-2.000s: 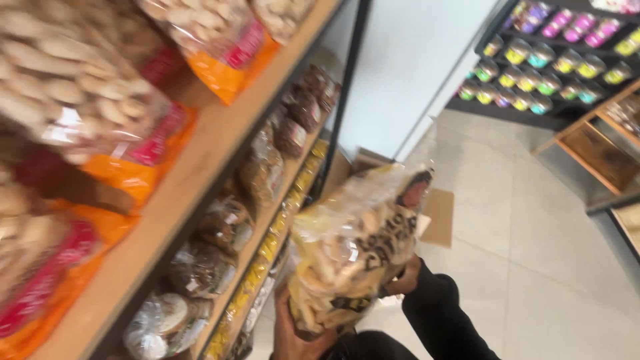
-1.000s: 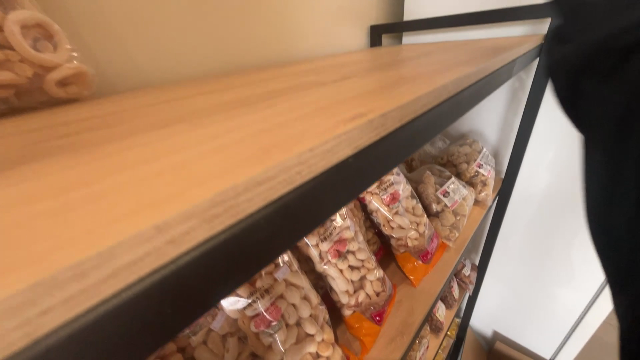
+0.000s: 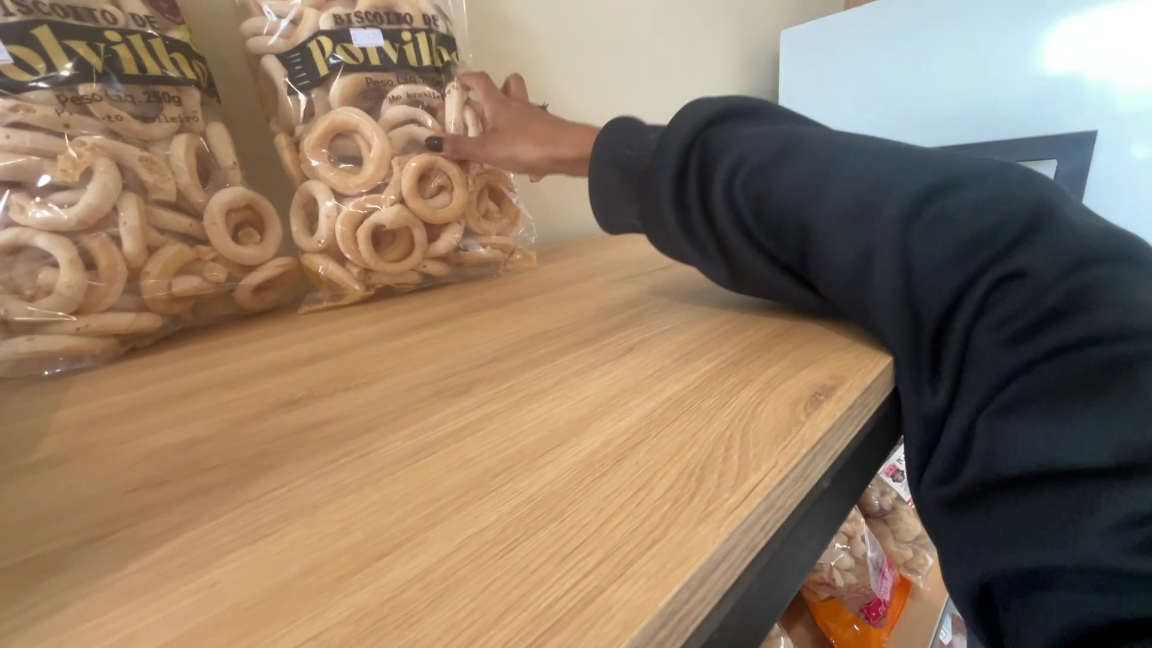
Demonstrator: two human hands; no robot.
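A clear plastic bag of ring-shaped polvilho biscuits (image 3: 387, 180) stands upright at the back of the wooden shelf top (image 3: 504, 432). My right hand (image 3: 508, 126) grips this bag by its right side, the thumb across the front and the other fingers partly hidden behind the edge. To its left, close beside it, stands a second bag of polvilho biscuits (image 3: 117, 216), cut off by the frame's left edge. My right arm, in a black sleeve, reaches in from the right over the shelf's corner. The left hand is out of view.
A beige wall (image 3: 630, 54) rises behind the bags. At the right is a white panel (image 3: 864, 81) with a dark-framed part. The shelf's black metal frame (image 3: 792, 549) runs under the front edge, with bagged snacks (image 3: 850, 576) on a lower shelf.
The view has swung from the lower shelves and floor up to the top shelf. Two seconds ago both hands held a biscuit bag low down; now my right hand is on a bag standing on the top shelf.
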